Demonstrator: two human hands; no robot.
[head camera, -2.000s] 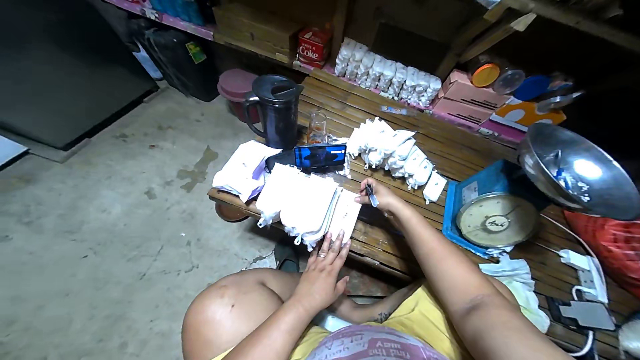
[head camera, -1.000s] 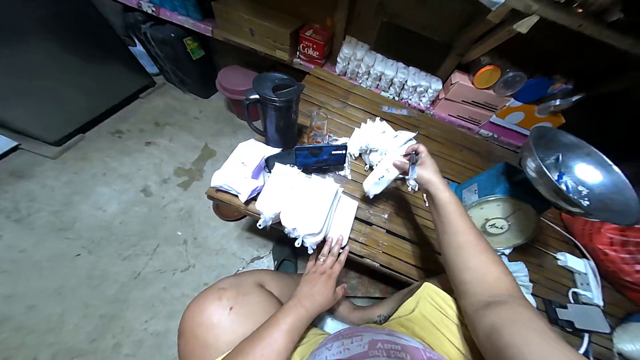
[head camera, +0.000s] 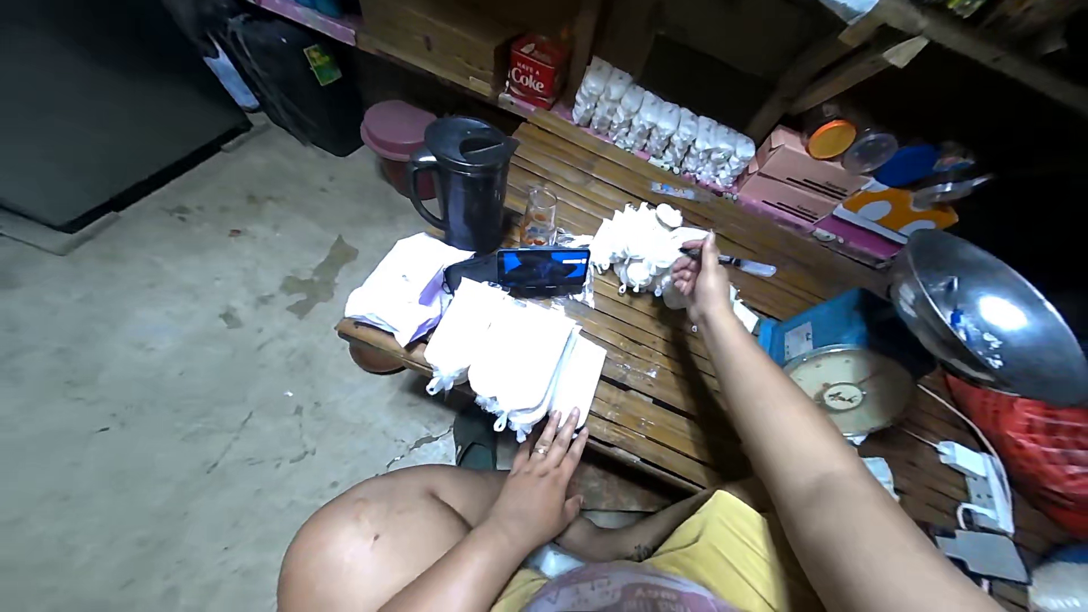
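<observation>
My left hand (head camera: 548, 467) rests with its fingers slightly spread on the lower edge of a stack of flat white plastic bags (head camera: 523, 357) at the edge of the slatted bamboo table. Over a heap of knotted white plastic bags (head camera: 642, 246) is my right hand (head camera: 704, 276), with a pen-like tool (head camera: 748, 266) sticking out to its right and a bag corner at its fingertips. Whether it grips that bag cannot be told. A lit smartphone (head camera: 544, 270) leans on its side between the stack and the heap. A crumpled white bag (head camera: 404, 285) lies left of the stack.
A dark plastic pitcher (head camera: 470, 183) and a glass (head camera: 540, 217) stand behind the phone. Filled plastic bags (head camera: 663, 119) line the back edge. A scale (head camera: 846, 391), its metal pan (head camera: 990, 314), a power strip (head camera: 986, 489) and a red net sack (head camera: 1024, 442) are at right.
My right hand was over the flat stack, then carried a white bag to the heap, where the hand is now. My left hand has stayed at the stack.
</observation>
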